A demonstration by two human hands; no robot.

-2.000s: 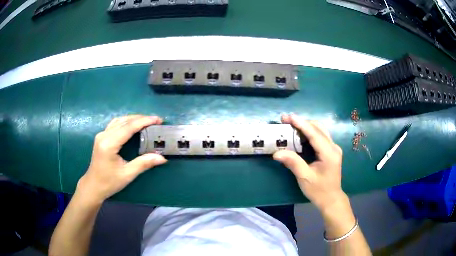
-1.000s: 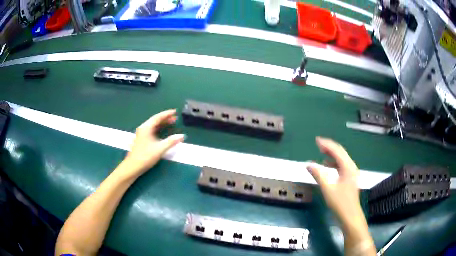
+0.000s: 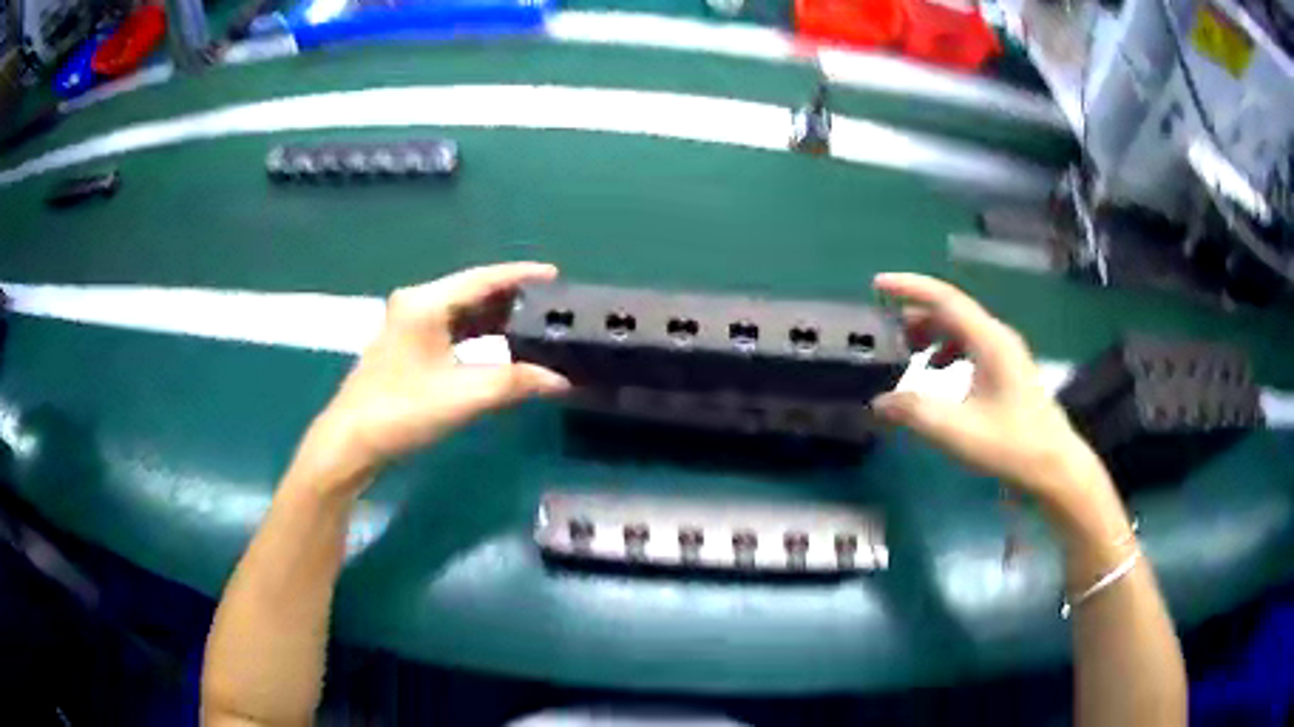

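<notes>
A dark power strip housing with a row of small black openings is held between both hands, lifted above the green surface. My left hand grips its left end and my right hand grips its right end, thumbs at the lower edge. A second housing lies below it, partly hidden by the held one and its shadow. A paler housing lies nearest my body on the glossy green mat.
Stacked black housings stand at right. An open-frame housing and a small dark piece lie at far left. Red bins, a blue tray and a small metal fixture are at the far side; a machine is at right.
Both hands were open and apart around the far housing. Now they have closed on its ends and raised it towards me. The camera view has also shifted.
</notes>
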